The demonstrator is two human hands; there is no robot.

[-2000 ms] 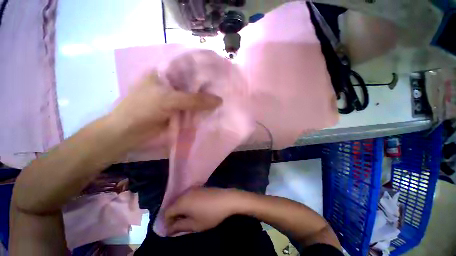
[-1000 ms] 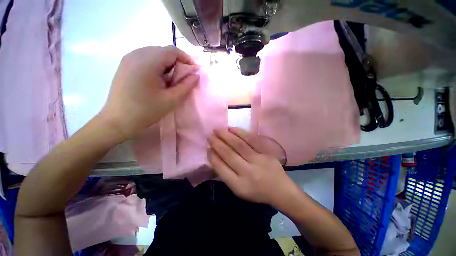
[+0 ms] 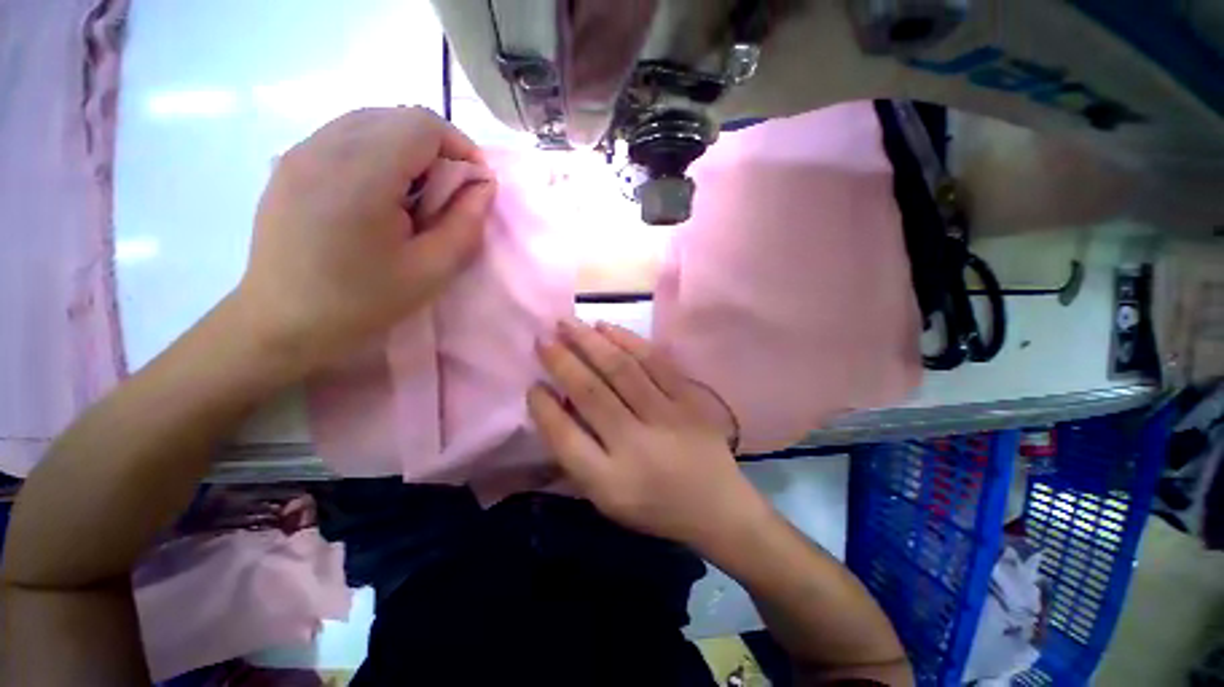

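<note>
A pink cut piece [image 3: 490, 322] lies on the white table below the sewing machine [image 3: 805, 40], its upper part under the bright lamp at the needle area. Glare hides the needle and foot. My left hand [image 3: 356, 242] pinches the pink fabric between thumb and fingers, left of the needle area. My right hand [image 3: 644, 430] lies with its fingers flat on the fabric's right edge, near the table's front. A narrow folded strip [image 3: 419, 389] shows on the fabric between the hands. The pink small-piece pile [image 3: 792, 269] lies right of the needle.
Black-handled scissors [image 3: 969, 309] lie right of the pile on a black strip. Long pink panel stacks [image 3: 47, 228] lie at the table's left. Blue crates [image 3: 926, 537] stand below right. Crumpled pink fabric [image 3: 248, 591] lies low at the left. A dark knob [image 3: 666, 199] hangs from the machine head.
Two seconds ago the fabric was lifted and bunched, with my right hand low at the lap. It now lies spread at the needle area, with my right hand on it.
</note>
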